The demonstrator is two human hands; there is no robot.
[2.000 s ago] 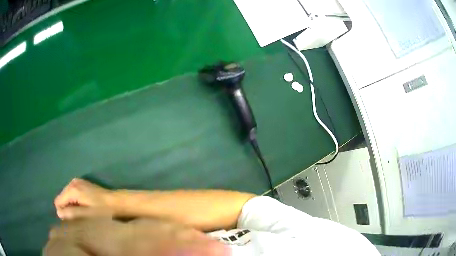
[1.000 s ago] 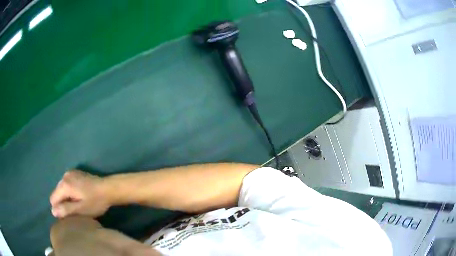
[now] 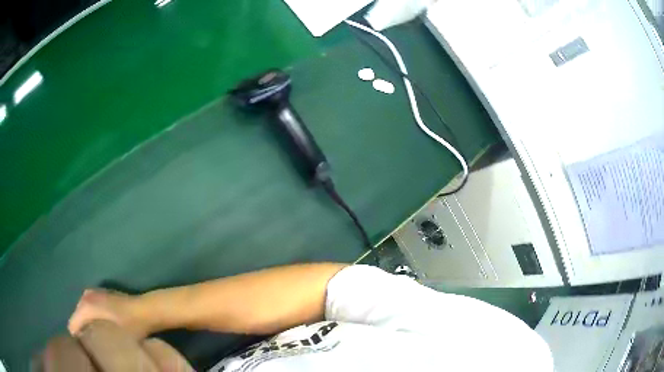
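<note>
The black barcode scanner (image 3: 295, 138) lies on the dull green mat, its wide head at the edge of the glossy green belt. Its thin black cord (image 3: 346, 207) runs to the mat's near edge. No hand touches it. My right hand (image 3: 105, 312) rests curled on the mat at the lower left, partly covered. My left hand (image 3: 120, 350) is in front of it at the bottom edge, blurred and cut off, its fingers bent. Nothing shows in either hand, but the left palm is hidden.
Two small white pieces (image 3: 376, 81) and a curving white cable (image 3: 419, 116) lie on the mat at the right. A white sheet (image 3: 324, 11) is at the top. The glossy belt (image 3: 145, 80) runs along the far side. White machine panels (image 3: 502, 73) stand at the right.
The view has shifted, so the scanner appears farther left. The scanner still lies on the mat. My left hand shows bent fingers over my right hand, which stays curled at the lower left.
</note>
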